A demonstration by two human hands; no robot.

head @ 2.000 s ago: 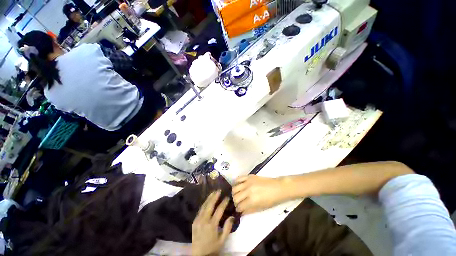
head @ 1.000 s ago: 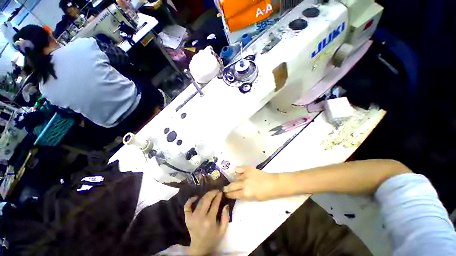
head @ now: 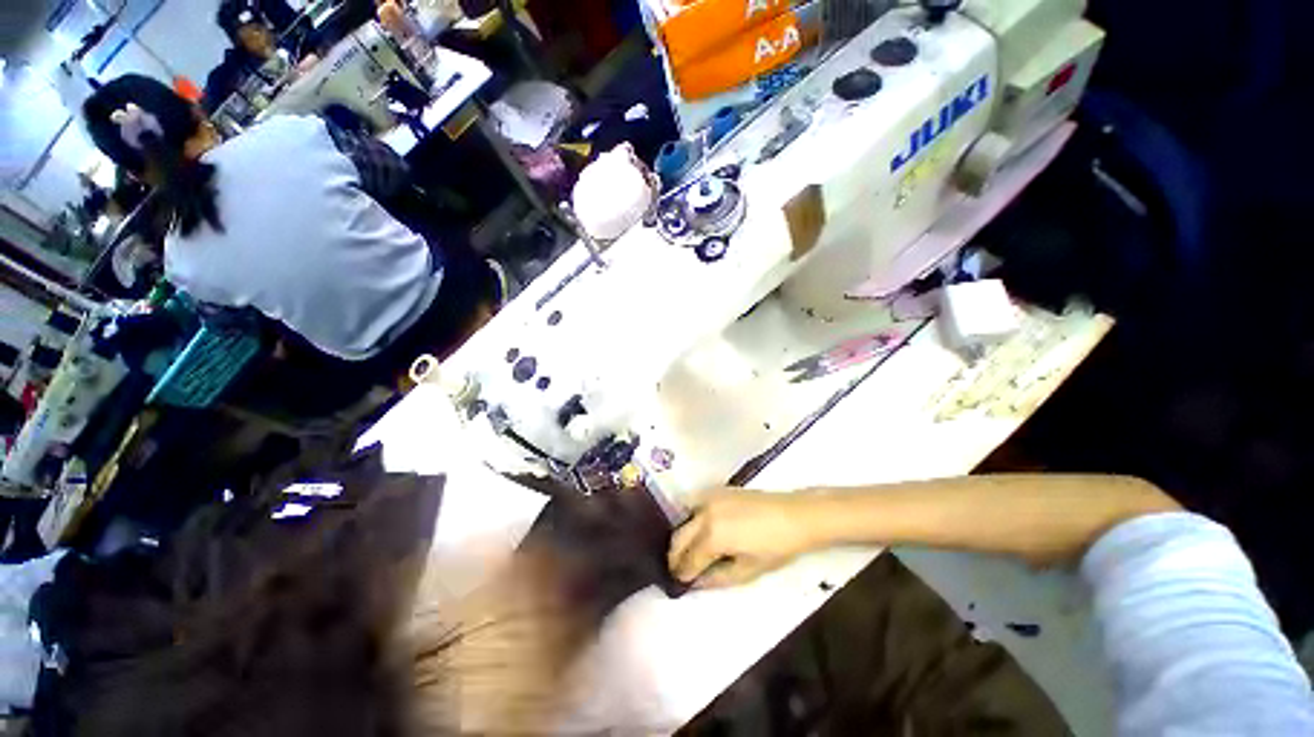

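Note:
A dark brown garment piece (head: 613, 540) lies on the white machine table, its upper edge at the presser foot (head: 630, 472) under the machine head. My right hand (head: 735, 536) has its fingers bent on the right edge of this piece, just below the needle area. My left hand (head: 504, 641) is strongly blurred at the lower middle, left of the piece; whether it holds cloth cannot be told. A large dark garment pile (head: 245, 605) with small white labels (head: 306, 497) lies at the left.
The cream-white sewing machine (head: 850, 187) crosses the view. Pink-red snips (head: 853, 351) and a small white block (head: 979, 310) lie behind the needle area. An orange-and-white box (head: 739, 51) stands behind the machine. A person in a light top sits at the upper left.
My left hand has moved left off the piece at the needle and is now blurred. My right hand remains near the needle, its fingers more curled. The view has shifted slightly.

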